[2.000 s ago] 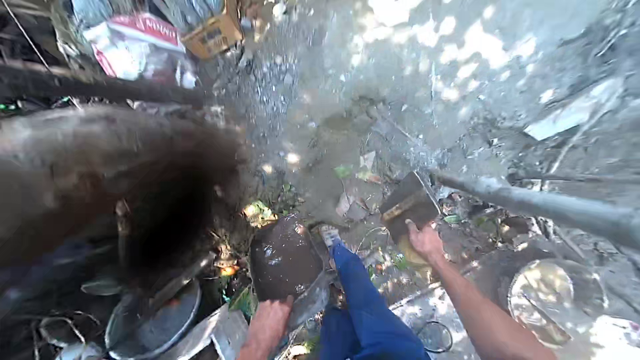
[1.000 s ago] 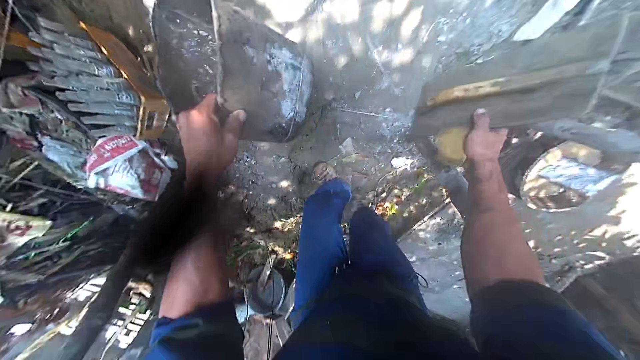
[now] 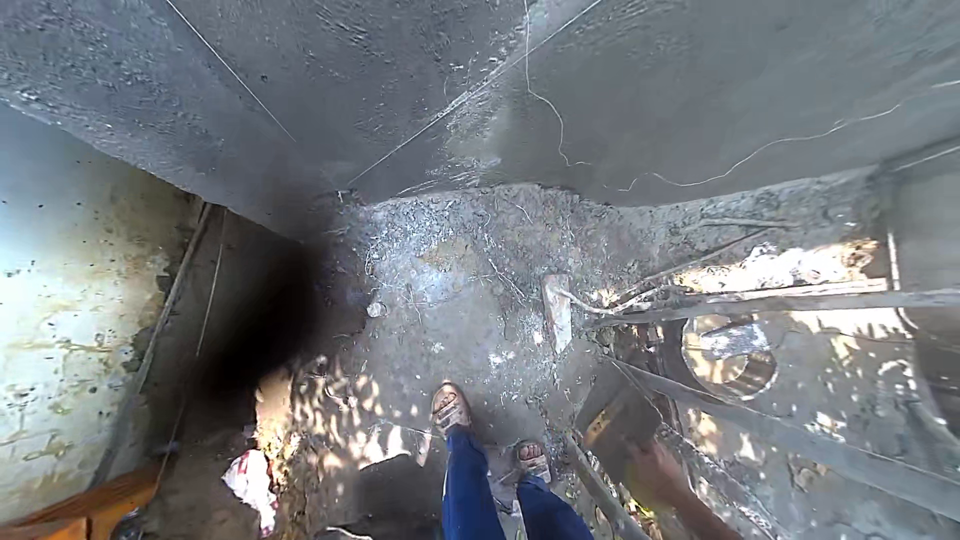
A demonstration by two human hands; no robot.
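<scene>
My right hand (image 3: 656,469), blurred at the lower right, is closed around a dark flat board (image 3: 626,416) that has a yellowish strip along it. The board lies beside a slanting wooden pole, right of my sandalled feet. My left hand is not in view. A dark rounded shape (image 3: 397,491), possibly a bucket, shows at the bottom edge left of my feet; whether anything holds it cannot be seen. Ahead stands a wall coated in wet-looking grey plaster (image 3: 637,97), with thin strings hanging across it.
Wooden poles (image 3: 795,435) cross the right side near a round basin (image 3: 727,356). A short plank (image 3: 557,311) lies on the rough ground. At left are an older stained wall (image 3: 82,300), an orange crate (image 3: 97,502) and a red-and-white bag (image 3: 251,484). A black blur hides part of the left.
The view has swung up to the plastered wall. My left hand, which held a bucket's rim one second ago, has left the view. My right hand still holds the board.
</scene>
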